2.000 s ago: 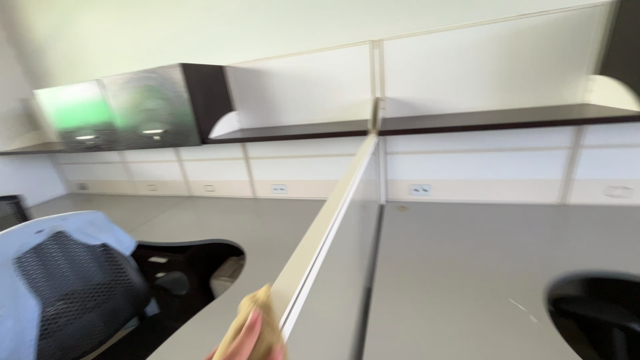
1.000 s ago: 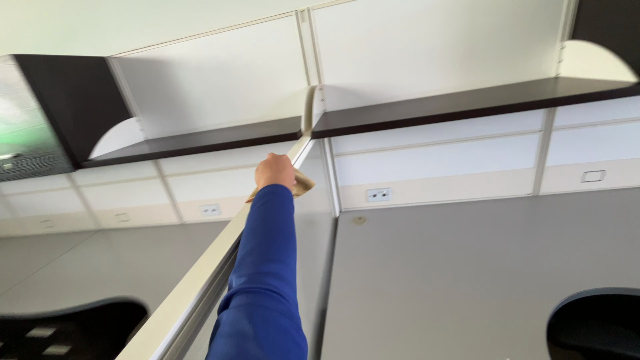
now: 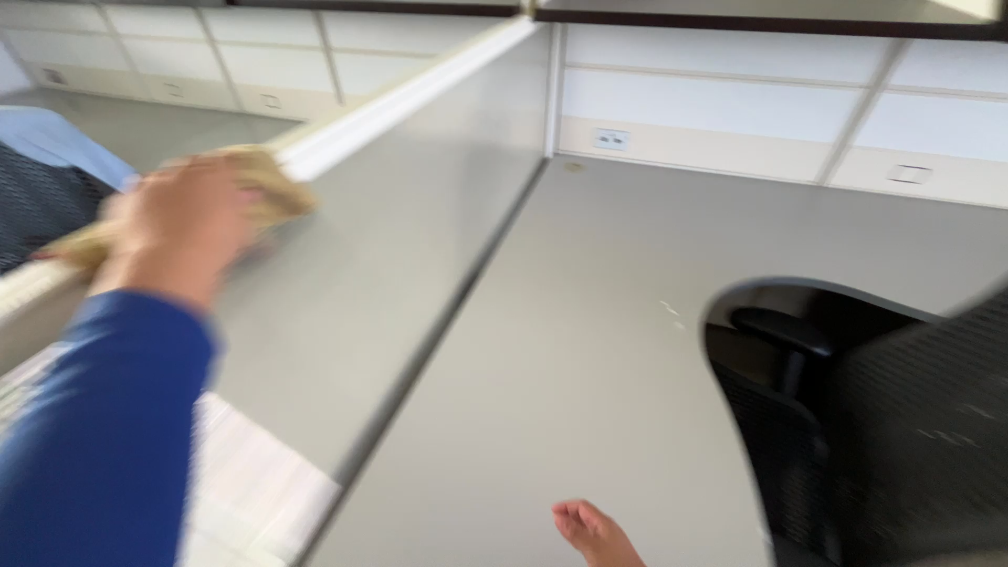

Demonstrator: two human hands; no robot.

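Note:
My left hand (image 3: 185, 216), in a blue sleeve and blurred, is shut on a yellowish cloth (image 3: 276, 185) that wraps over the top rail of a desk partition (image 3: 409, 98). Part of the cloth trails along the rail to the left of the hand. The partition's grey panel (image 3: 378, 228) drops to the desk below. My right hand (image 3: 594, 535) is at the bottom edge, above the grey desktop (image 3: 543, 378). Its fingers are loosely curled with a small gap, and no object shows in it.
A black mesh chair (image 3: 929, 417) stands at the right, by the desk's curved cutout. Another mesh chair (image 3: 47, 197) with a light blue cover is at the far left. Dark shelves (image 3: 756, 25) run along the wall above a socket (image 3: 612, 139). Small marks lie on the desktop.
My left hand has come back along the partition rail from near the shelf, still on the cloth. My right hand has come into view. The view has tilted down and shifted.

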